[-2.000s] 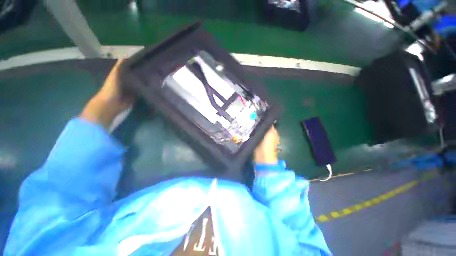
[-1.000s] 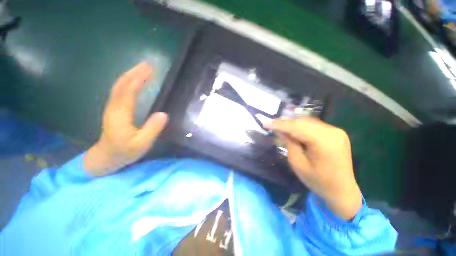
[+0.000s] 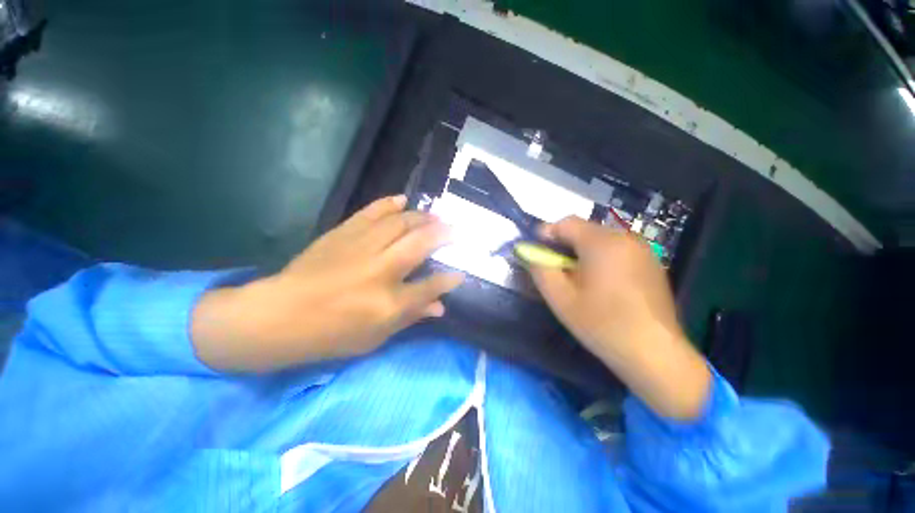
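The open tablet (image 3: 487,143) lies in its black foam tray (image 3: 376,150) in front of me, with a bright white battery (image 3: 547,196) and a dark flex cable (image 3: 497,192) running diagonally over it. My right hand (image 3: 612,291) is over the battery, its thumb and fingers closed on a yellow strip (image 3: 545,257). A small dark piece shows at the strip's left end; what it is I cannot tell. My left hand (image 3: 351,281) rests with spread fingers on the tablet's left and near edge and holds nothing visible.
The main board (image 3: 652,218) is at the tablet's right side. A pale metal rail (image 3: 642,85) curves behind the tray on the green bench (image 3: 201,130). A dark slab (image 3: 729,336), perhaps a phone, lies right of the tray.
The tray went from being held tilted in both hands to lying on the bench. My left hand has moved right onto the tablet. The yellow strip now shows in my right hand.
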